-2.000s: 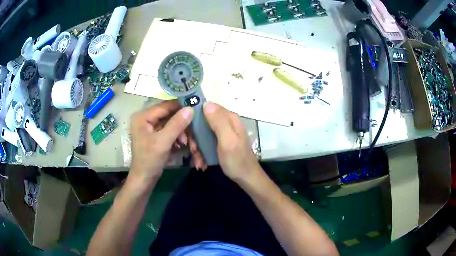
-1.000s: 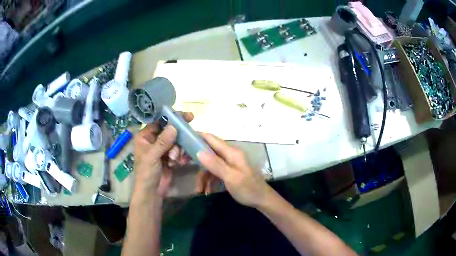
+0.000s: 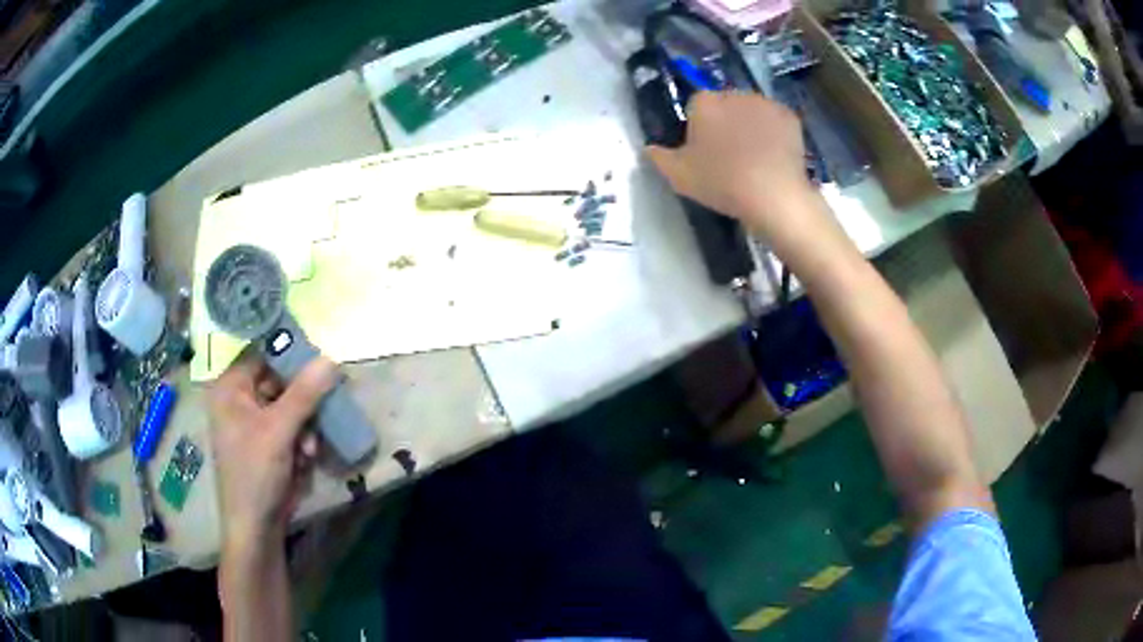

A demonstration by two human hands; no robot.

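My left hand (image 3: pixel 266 433) holds a grey handheld fan body (image 3: pixel 336 420) by its handle, over the front left of the yellow mat (image 3: pixel 364 301). The round slotted head points up and away, and a small dark window shows on the handle. My right hand (image 3: pixel 737 157) is at the black electric screwdriver (image 3: pixel 715 238) on the right of the table, with its thumb across the black body. The other fingers are hidden, so its grip cannot be told. Blue tool handles (image 3: pixel 696 75) show just beyond this hand.
Two yellow-handled screwdrivers (image 3: pixel 520 227) lie on the mat beside small dark pieces (image 3: pixel 589 220). A green board strip (image 3: pixel 476 70) lies behind. White and grey fan bodies (image 3: pixel 88 414), a blue cell (image 3: pixel 154 423) and a small board (image 3: pixel 183 473) are at left. A cardboard parts box (image 3: pixel 877 119) stands at right.
The fan head has turned its slotted face back up. My right hand has let go of the handle and moved right to the electric screwdriver. The view has shifted right.
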